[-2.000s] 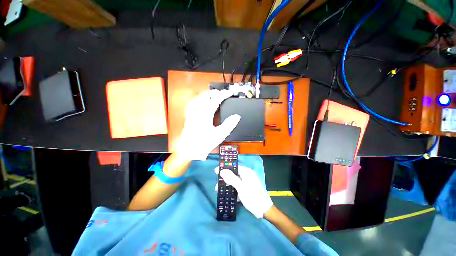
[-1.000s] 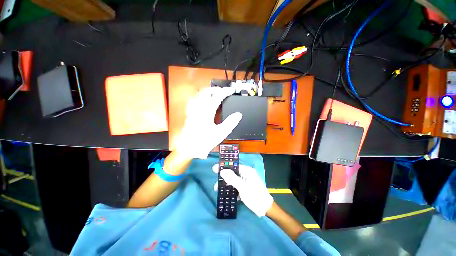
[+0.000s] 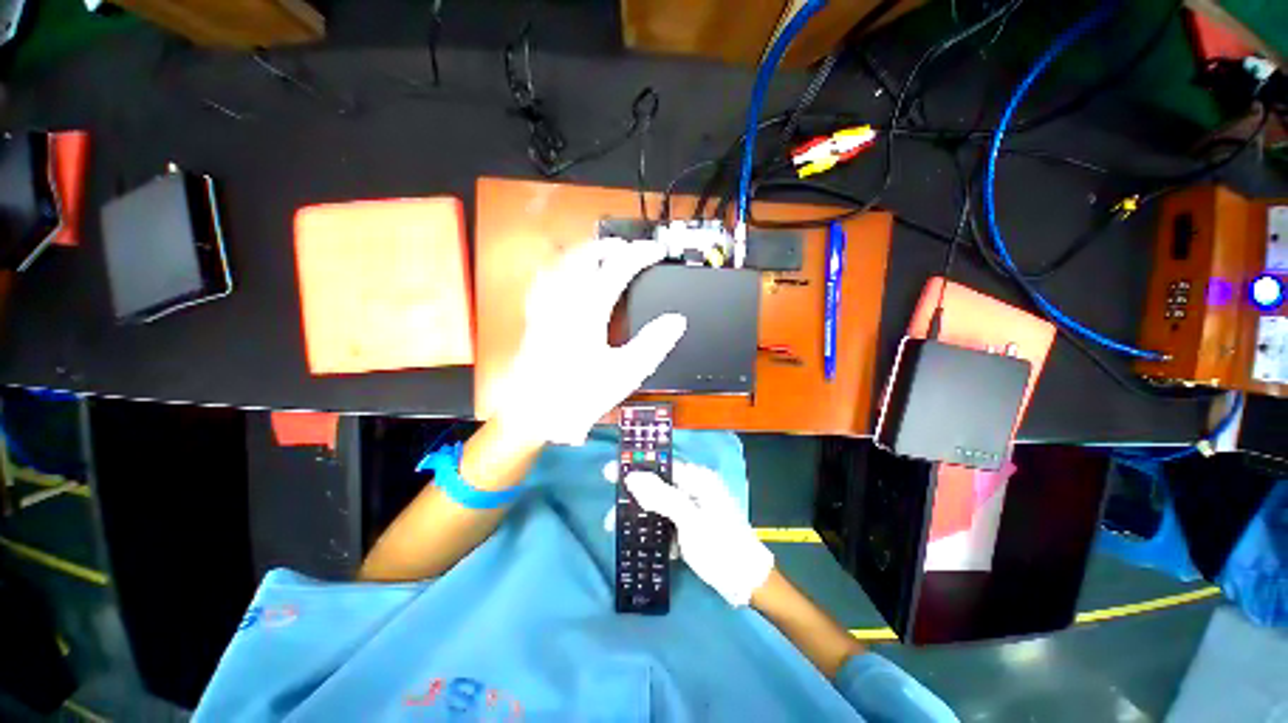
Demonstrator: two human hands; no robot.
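Observation:
A flat black set-top box lies on the orange mat, its far edge against the silver plugs of the connector block. My left hand, in a white glove, lies around the box's left side, with thumb on its top and fingers reaching to the plugs. My right hand, also in a white glove, holds a long black remote control upright in view, below the mat's near edge. Its thumb rests on the buttons. The fingers are partly hidden behind the remote.
Another box lies on a salmon pad at right. Further boxes lie at left, beside a bare pad. A blue pen is on the mat. Cables tangle behind, with a switch box at far right.
The view has shifted slightly. My left hand stays on the box and my right hand still holds the remote. The right thumb has moved very little on the buttons.

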